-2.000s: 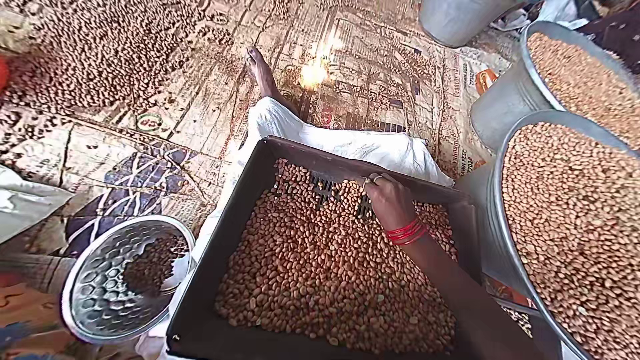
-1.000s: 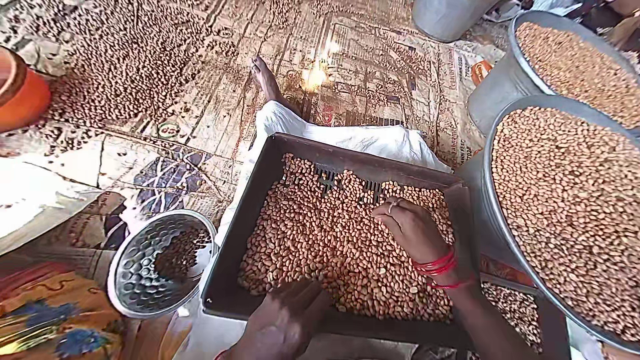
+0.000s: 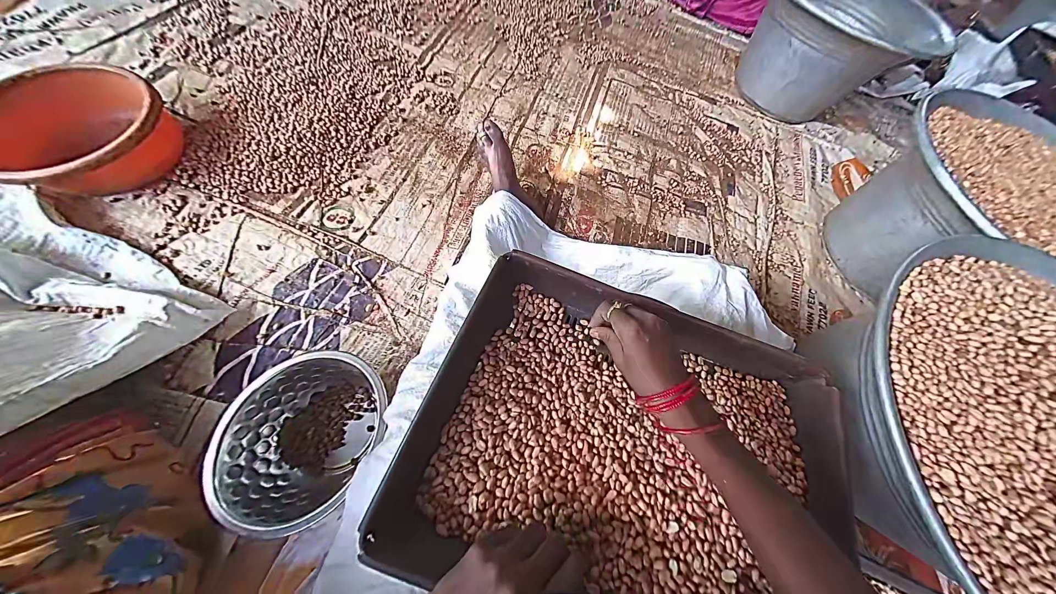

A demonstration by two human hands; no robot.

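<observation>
A dark rectangular tray (image 3: 825,462) full of reddish-brown peanut kernels (image 3: 569,429) rests across my lap on white cloth (image 3: 660,280). My right hand (image 3: 639,342), with a ring and red bangles, is over the kernels near the tray's far wall, its fingers curled; whether kernels are between them cannot be told. At the near edge my left hand (image 3: 516,561) touches the kernels, its fingers bent and partly cut off by the frame. A dimpled metal bowl (image 3: 247,462) holding small dark bits stands left of the tray.
Metal buckets heaped with kernels (image 3: 973,396) stand close on the right, with another metal bucket (image 3: 808,58) behind. An orange basin (image 3: 91,140) sits at the far left, beside kernels spread over the printed floor sheets (image 3: 660,148). A white sack (image 3: 91,305) lies at left.
The left hand, out of view two seconds ago, came in at the tray's near side and is still there. The right hand has moved toward the far wall since one second ago.
</observation>
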